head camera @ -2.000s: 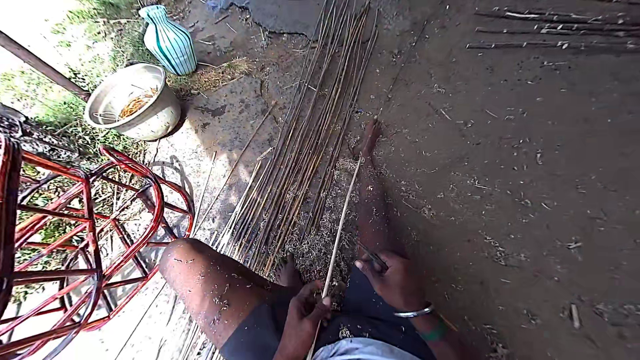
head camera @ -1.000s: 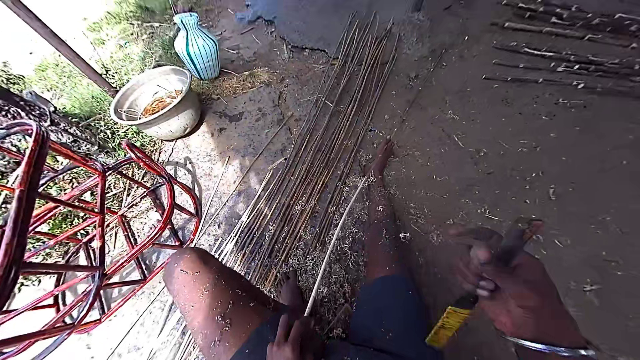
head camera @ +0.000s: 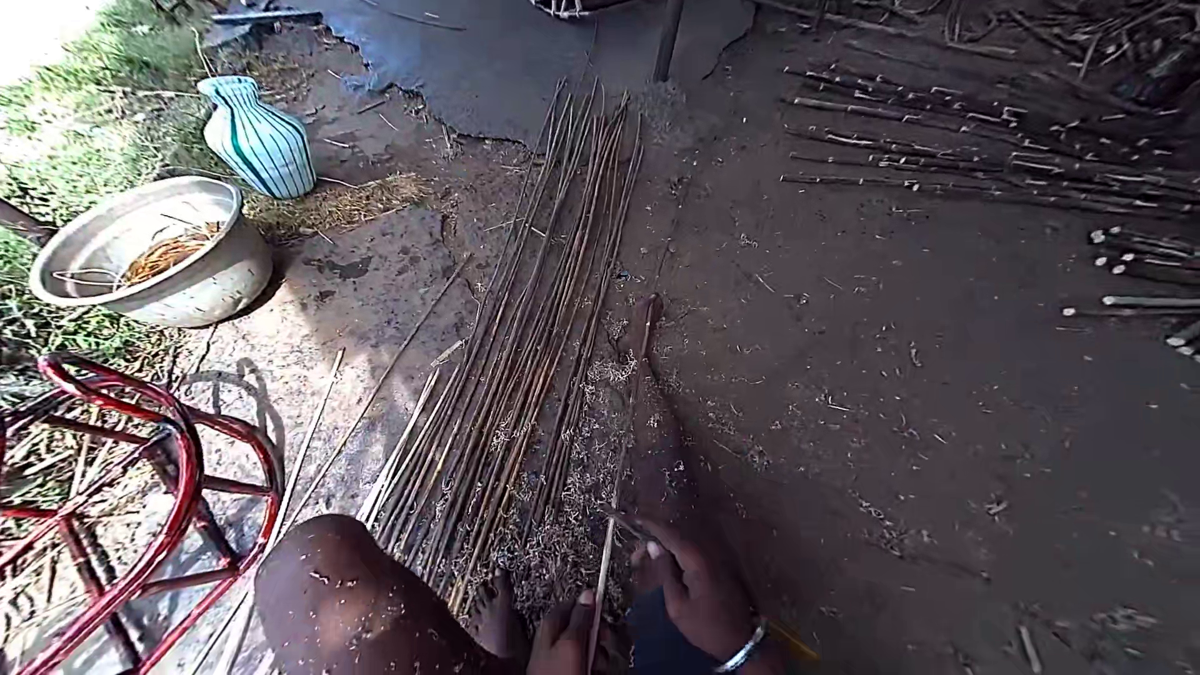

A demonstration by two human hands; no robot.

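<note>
My left hand (head camera: 565, 637) holds a thin cane rod (head camera: 607, 562) at the bottom centre, between thumb and fingers. The rod runs up and away, along my outstretched leg. My right hand (head camera: 694, 581), with a metal bangle at its wrist, is closed on a knife whose dark blade (head camera: 630, 524) lies against the rod; its handle is mostly hidden by the hand. Left of the rod, a long spread of brown cane rods (head camera: 534, 328) lies on the ground, with curled shavings (head camera: 572, 553) around the near ends and my bare foot.
A red cane frame (head camera: 187, 478) stands at the left. Behind it are a pale basin (head camera: 202, 281) with orange strips inside and a striped, vase-shaped object (head camera: 258, 141). More sticks (head camera: 937, 150) lie at the upper right, with cut stick ends (head camera: 1144, 253) at the right edge.
One second ago my right hand was off to the right, away from the rod, with the knife raised. It has come back left, and the blade is at the rod again.
</note>
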